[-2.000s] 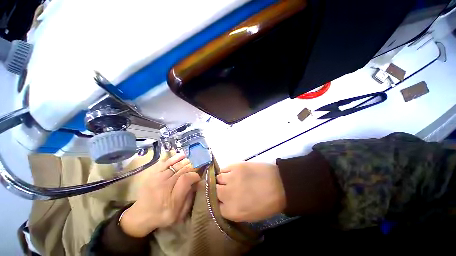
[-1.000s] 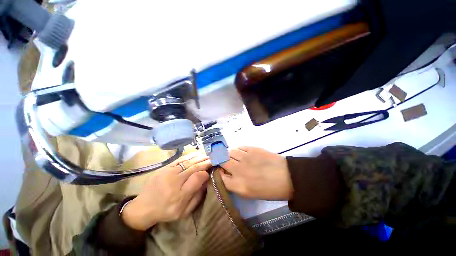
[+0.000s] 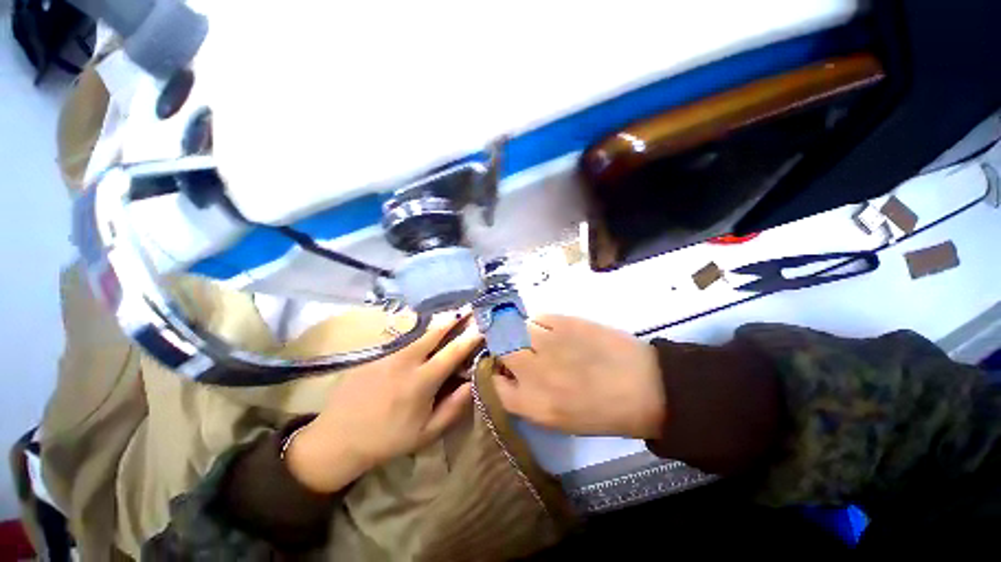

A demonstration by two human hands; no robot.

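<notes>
The tan garment panel [image 3: 428, 499] lies under both hands and drapes over the table's front edge. Its speckled overlocked edge [image 3: 508, 448] runs from the presser foot area toward me. My left hand [image 3: 379, 412] lies on the cloth with fingers spread near the foot. My right hand [image 3: 587, 377] has its fingers curled at the cloth edge, thumb by the seam, holding the edge. The blue-grey finger guard [image 3: 507, 327] sits between the fingertips. The needle and foot are mostly hidden behind it.
The white sewing machine [image 3: 362, 110] fills the top, with a chrome bar [image 3: 220, 368], a grey dial [image 3: 437, 277] and a dark glossy device [image 3: 703, 181]. Black snips [image 3: 807, 270], a red handle [image 3: 735, 238] and brown scraps [image 3: 932, 260] lie at right. A ruler [image 3: 637, 483] marks the front edge.
The view has shifted, so the machine and hands appear further right. The speckled edge looks straighter, and more of the ruler shows. My right hand's fingers have moved closer beside the guard.
</notes>
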